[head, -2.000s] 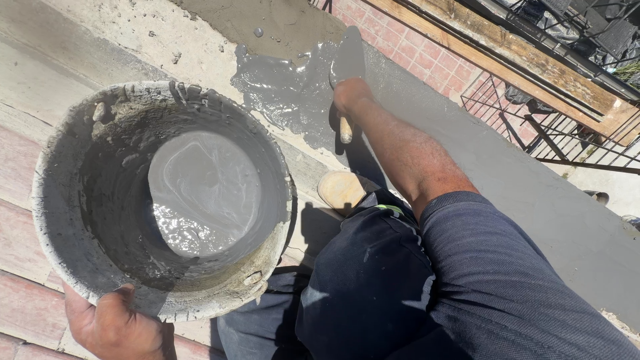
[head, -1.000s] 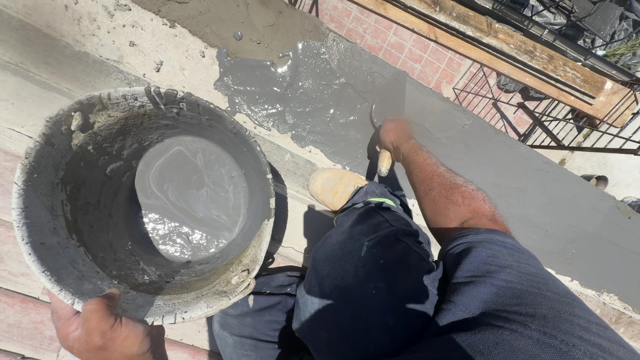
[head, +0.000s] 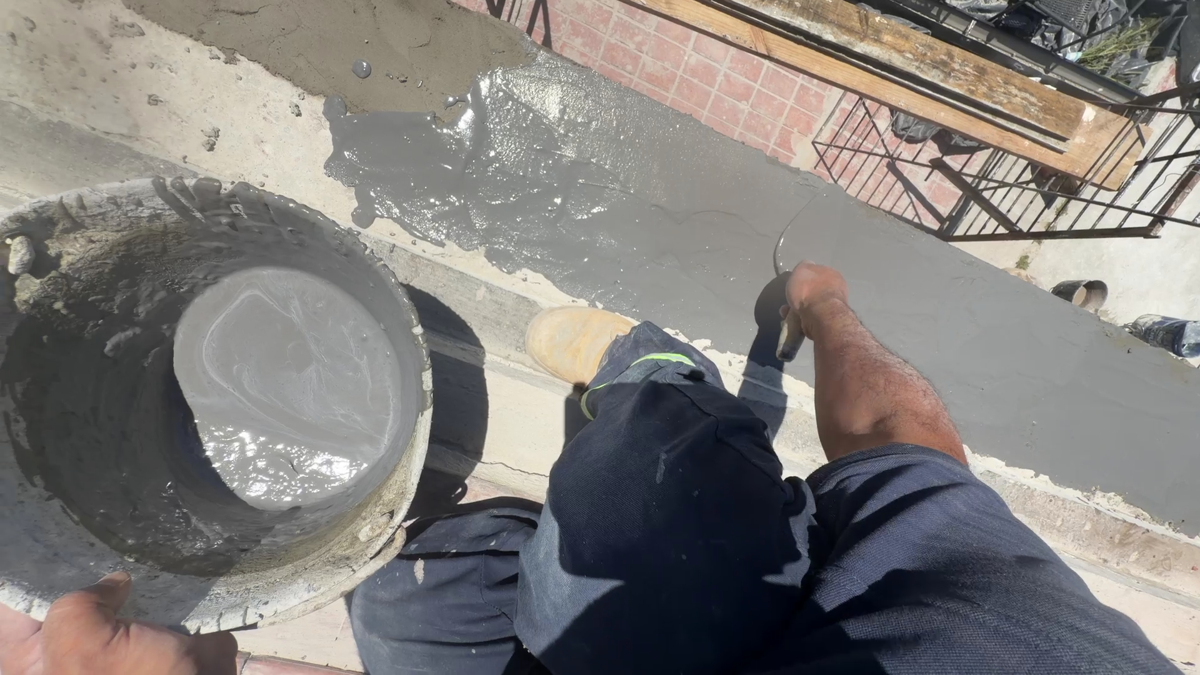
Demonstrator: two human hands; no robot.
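My left hand (head: 108, 630) grips the near rim of a mortar-crusted bucket (head: 380, 525) at the left. Wet grey cement slurry (head: 291, 375) lies in its bottom. My right hand (head: 812, 295) is closed around the handle of a trowel (head: 790, 336); the blade is seen nearly edge-on and is hard to make out against the grey coat. The trowel is over a strip of wet cement coating (head: 694, 244) that runs diagonally across the view, smooth toward the right and lumpy and glossy toward the upper left.
My tan boot (head: 577, 342) stands beside the strip's near edge. Rougher brown mortar (head: 375, 47) lies at the upper left. Beyond the strip are pink tiles (head: 675, 61), wooden planks (head: 937, 94), a metal railing (head: 994, 202) and a small round container (head: 1080, 293).
My right hand has moved with the trowel, from the lumpy slurry toward the right along the strip. My left hand stays on the bucket's rim.
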